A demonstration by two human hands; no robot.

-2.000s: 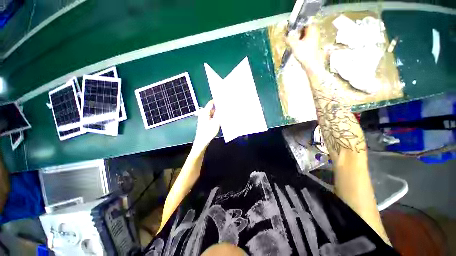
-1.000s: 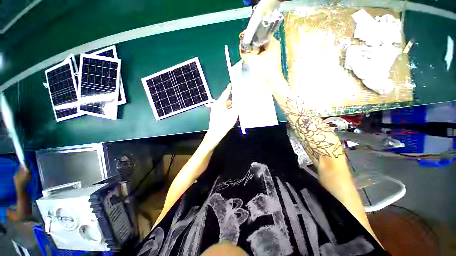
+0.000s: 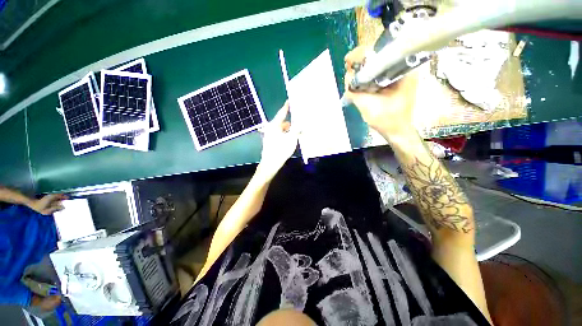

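Observation:
A white panel back [image 3: 320, 108] stands tilted on the green bench in front of me, with a thin white edge along its left. My left hand [image 3: 281, 135] holds it by that left edge. My right hand [image 3: 385, 95] is closed around the grey metallic glue gun [image 3: 394, 57], just right of the panel back, its tip near the panel's right edge. The thick pale hose [image 3: 485, 24] runs from the gun to the upper right and hides part of it.
A solar panel [image 3: 223, 109] lies face up to the left. Overlapping panels [image 3: 126, 107] lie farther left. The tan glue board [image 3: 510, 95] with a crumpled white wad [image 3: 475, 79] is at right. A person in blue [image 3: 22, 245] is by the grey-white box [image 3: 96, 277].
The glue gun has moved right and down from above the panel back, with its hose now across the upper right. The person in blue has reached in at lower left with a white piece.

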